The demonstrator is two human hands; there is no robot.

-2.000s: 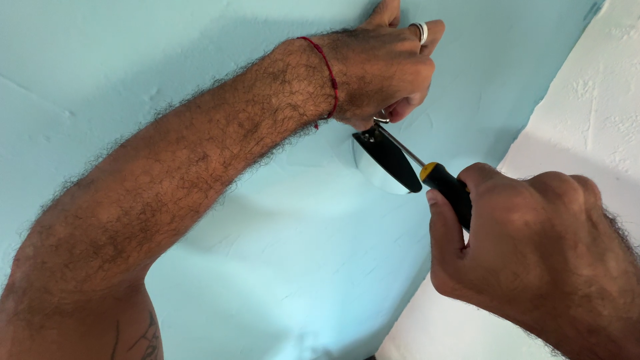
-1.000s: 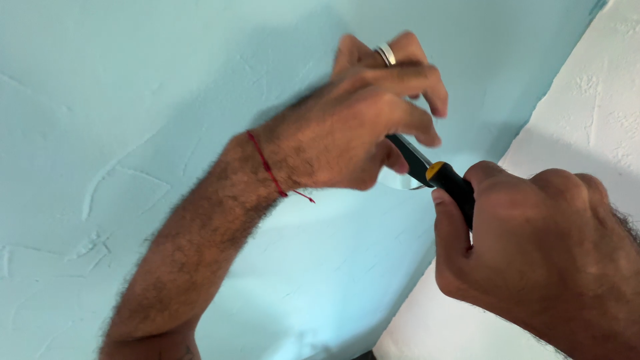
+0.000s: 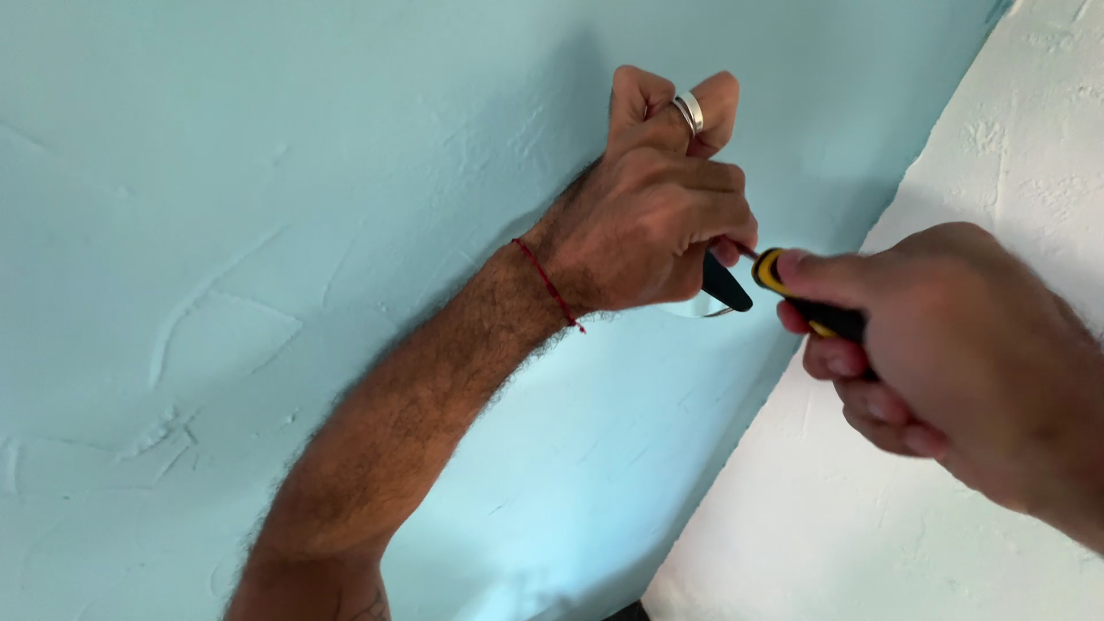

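My right hand [image 3: 931, 345] grips the black and yellow handle of a screwdriver [image 3: 811, 302]. Its metal shaft runs up and left to the fingertips of my left hand [image 3: 664, 216], which pinch around the shaft and hide the tip. Whether those fingers also hold a screw cannot be seen. Just below them a dark, blade-shaped part of a fixture [image 3: 727, 285] shows, with a pale rounded piece behind it against the blue wall. My left hand wears a ring, and a red string is tied around the wrist.
The light blue, rough plastered wall [image 3: 259, 216] fills the left and middle. A white plastered surface [image 3: 819, 500] meets it along a slanting edge at the right. A small dark object [image 3: 628, 612] shows at the bottom edge.
My left fingers were spread a second ago and are now closed in at the screwdriver's shaft. My right hand has turned on the handle, so that its curled fingers show beneath.
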